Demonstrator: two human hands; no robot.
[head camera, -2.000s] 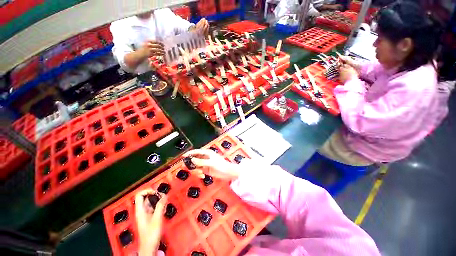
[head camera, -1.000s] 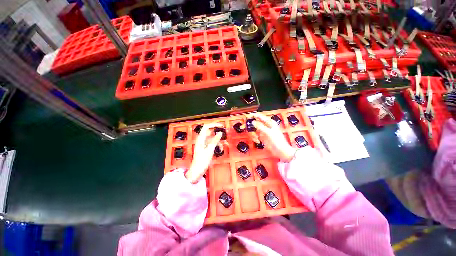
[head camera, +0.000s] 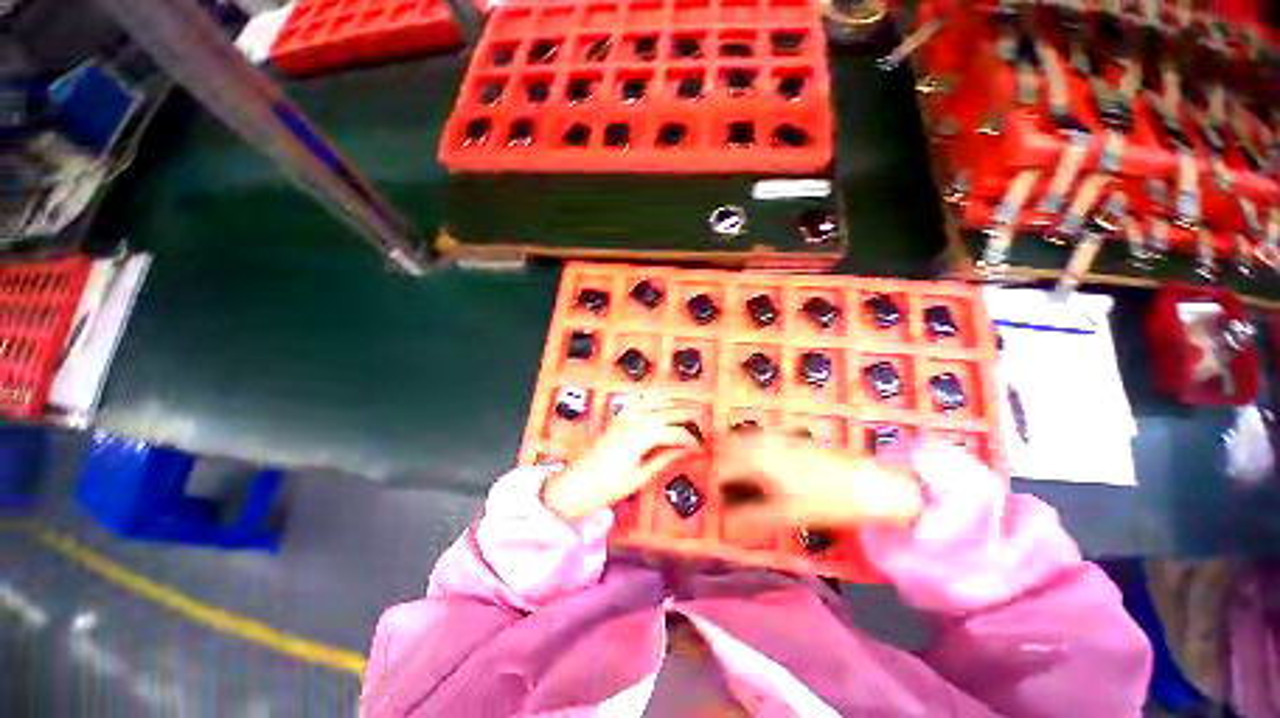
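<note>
The orange-red working tray (head camera: 646, 536) lies in front of me, with dark square watch heads (head camera: 682, 495) in most visible pockets. My left hand (head camera: 618, 463) is over its lower left part, fingers curled, with a dark watch head by the fingertips; whether it grips it cannot be told. My right hand (head camera: 807, 480) is motion-blurred over the lower middle. A dark, equally blurred watch head (head camera: 743, 491) shows at its fingertips and looks held. The hands hide some pockets.
A second filled red tray (head camera: 639, 152) sits beyond on a green board (head camera: 618, 218), with two loose watch heads and a white label. The record sheet (head camera: 1074, 407) with pen, a red parts box (head camera: 1204, 344) and strapped watches are right. A metal upright (head camera: 281, 119) stands left.
The view has swung left and down. Both hands have moved from the tray's far rows to its nearer rows. Watch heads now show in the far pockets the hands were covering.
</note>
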